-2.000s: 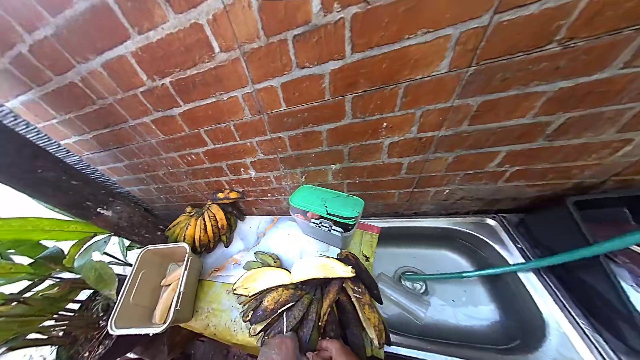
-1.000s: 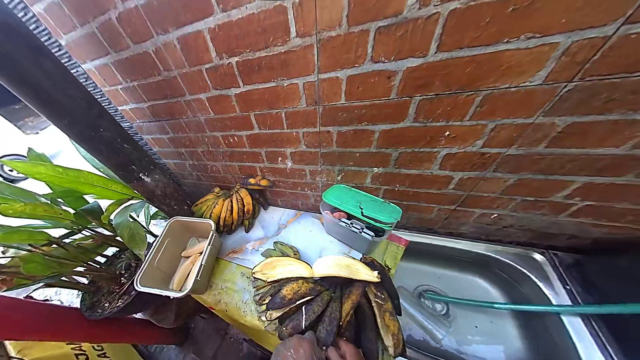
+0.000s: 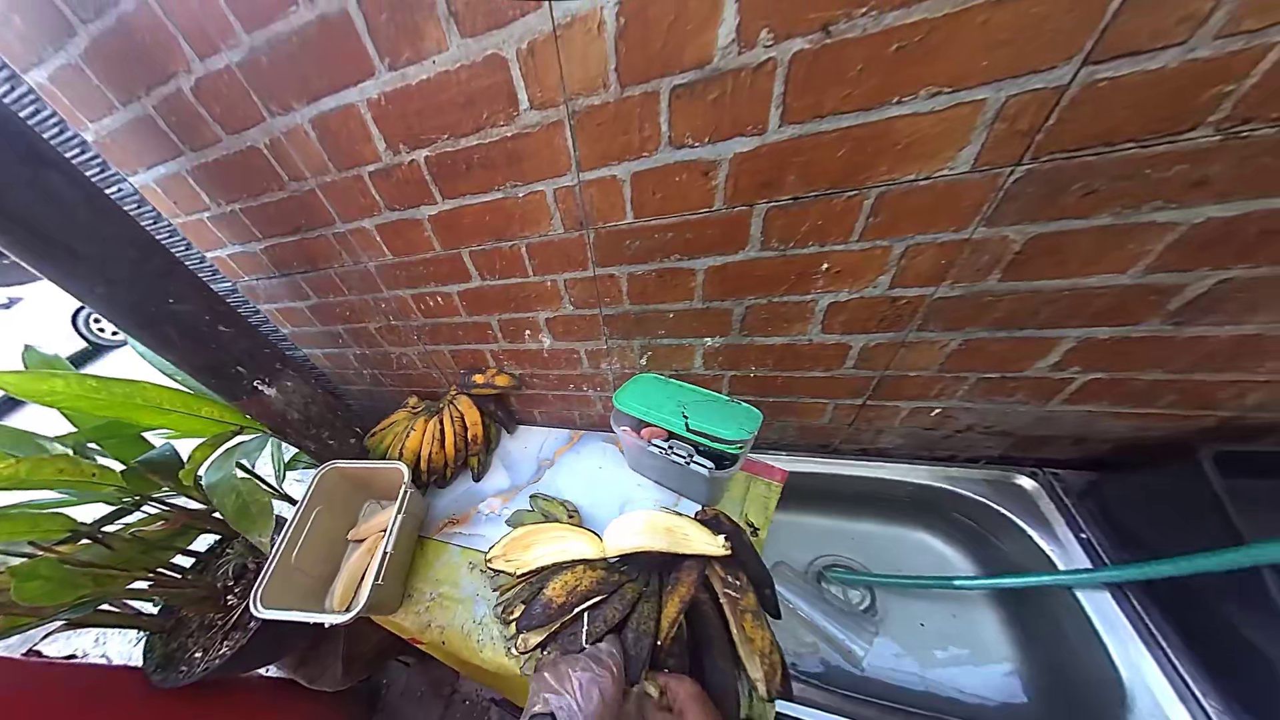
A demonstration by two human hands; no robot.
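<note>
At the bottom middle, my left hand (image 3: pixel 580 682), in a clear plastic glove, is at the near edge of a bunch of dark, spotted plantains (image 3: pixel 640 610). Close beside it, my right hand (image 3: pixel 685 697) has its fingers bent around a small yellowish end, perhaps a plantain tip; the frame edge cuts off both hands. Opened peels (image 3: pixel 665 533) with pale insides lie across the top of the bunch. Small green plantains (image 3: pixel 548 510) lie just behind. In a beige plastic container (image 3: pixel 290 545) to the left are peeled plantains (image 3: pixel 358 565).
A yellow-orange plantain bunch (image 3: pixel 440 435) lies by the brick wall. A green-lidded plastic box (image 3: pixel 690 420) stands on the marbled sheet (image 3: pixel 590 470). To the right is a steel sink (image 3: pixel 960 620) with a green hose (image 3: pixel 1060 577) and a clear plastic piece (image 3: pixel 822 615). A potted plant (image 3: pixel 140 500) is at left.
The view has shifted, bringing more of the plant at left into sight since two seconds ago. Both hands remain at the near side of the dark bunch.
</note>
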